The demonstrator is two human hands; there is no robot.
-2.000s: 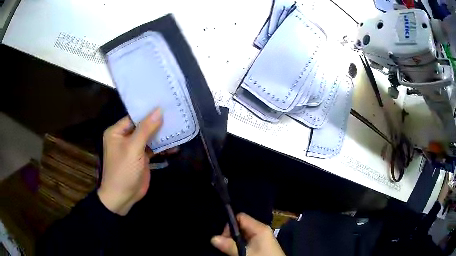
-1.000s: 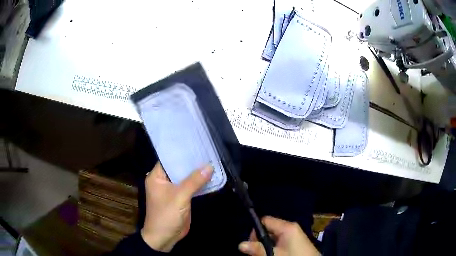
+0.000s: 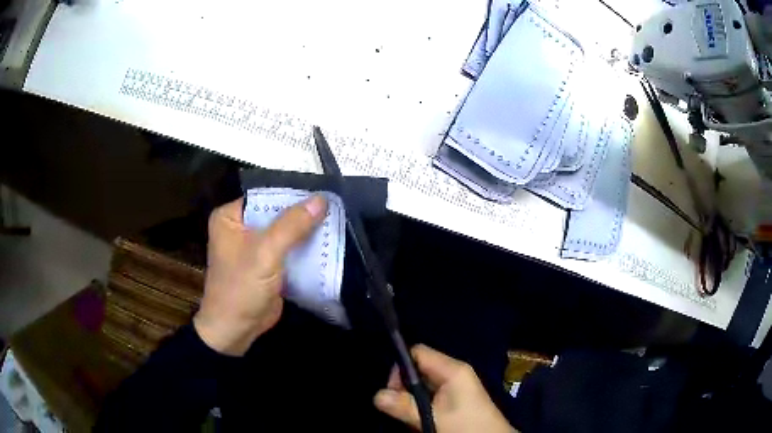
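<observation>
My left hand grips a pale stitched pocket flap with its thumb on top near the rounded corner. Dark fabric shows beyond the flap's far edge and right side. My right hand holds the long black tailor's shears, which point up and left, with the blades across the dark fabric beside the flap's right edge. The shears' tip reaches over the table's ruler. The lower end of the flap is hard to see against the dark clothing.
Pale trimmed pieces lie overlapping on the white table. The white sewing machine head is at the upper right. Small scissors and a thin dark pointed tool lie by it. A brown slatted stack is below left.
The flap has been turned in my left hand, so a stitched, rounded end now faces the table. The shears have shifted slightly left, and their blade tip now shows past the cloth.
</observation>
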